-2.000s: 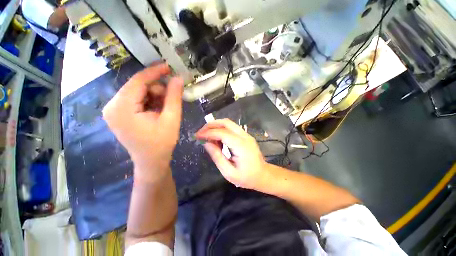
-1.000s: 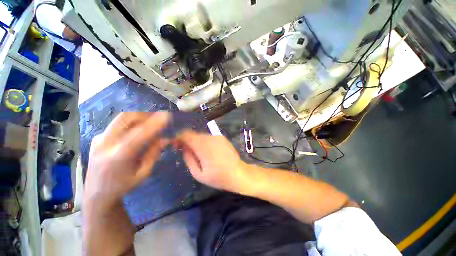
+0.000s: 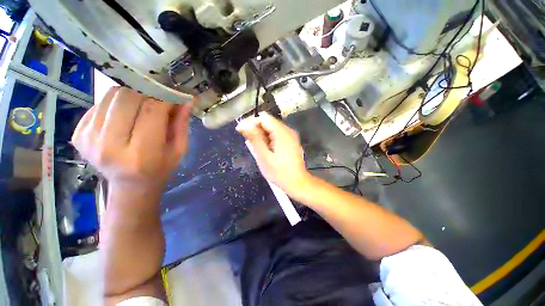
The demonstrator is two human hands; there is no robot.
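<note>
My left hand (image 3: 134,136) is raised left of the sewing machine's (image 3: 107,27) pale arm end, fingers curled; anything between its fingertips is hidden. My right hand (image 3: 276,149) is just below the arm end (image 3: 220,116), fingertips pinched together near the needle area. A narrow white strip (image 3: 284,204) runs along the palm side of my right hand and hangs down past it towards my lap, apparently held by the hand. No thread can be made out between the hands.
The black-covered table (image 3: 206,197) has small specks on it. Thin black cables (image 3: 334,169) lie right of my right hand. A pale-yellow tape roll (image 3: 445,107) hangs at the right. Shelves (image 3: 51,89) stand at the left.
My hands were close together over the table one second ago. My left hand has moved up and left, my right hand up and right to the arm end. More of the white strip now shows.
</note>
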